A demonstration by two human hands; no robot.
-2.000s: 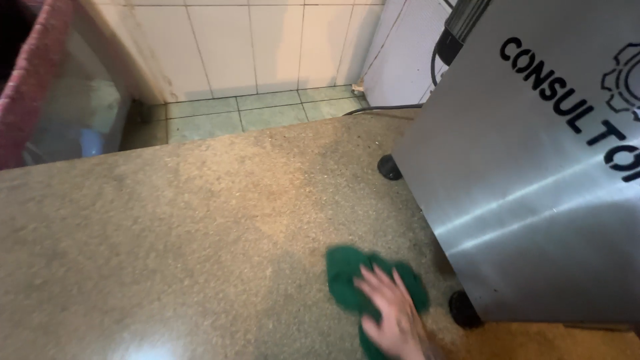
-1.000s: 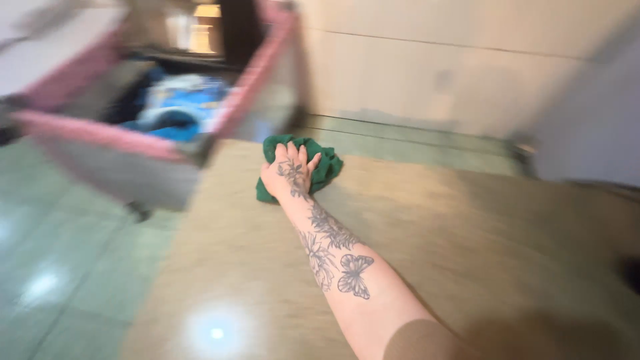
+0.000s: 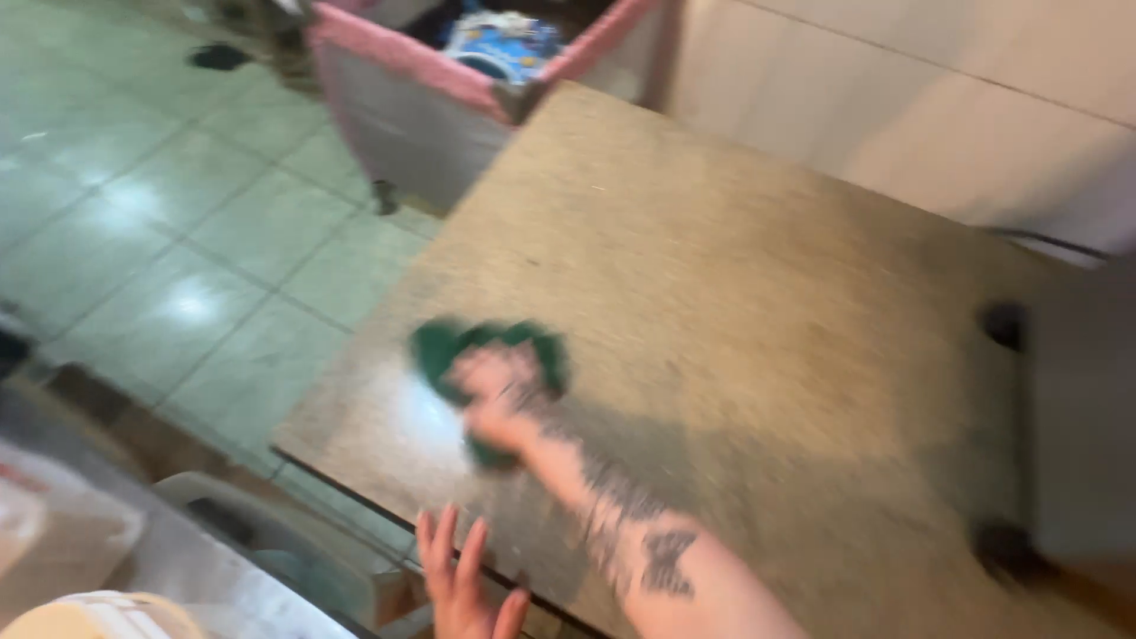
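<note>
My right hand [image 3: 497,382], blurred by motion, presses a bunched green cloth [image 3: 541,351] onto the brown speckled tabletop [image 3: 737,293], near its left edge. The forearm reaches in from the bottom right. My left hand [image 3: 461,577] is at the table's near edge, fingers spread and holding nothing; whether it touches the edge I cannot tell.
A metal machine [image 3: 1083,399] on black feet stands on the table's right side. Past the far left corner is a pink-edged playpen [image 3: 408,115] with items inside. Tiled floor [image 3: 240,222] lies left. A metal surface [image 3: 231,577] with a round-lidded container [image 3: 106,617] is at lower left.
My right hand and the cloth have moved from the table's far left corner towards its near left part. My left hand has come into view. The view has swung left since the oldest frame.
</note>
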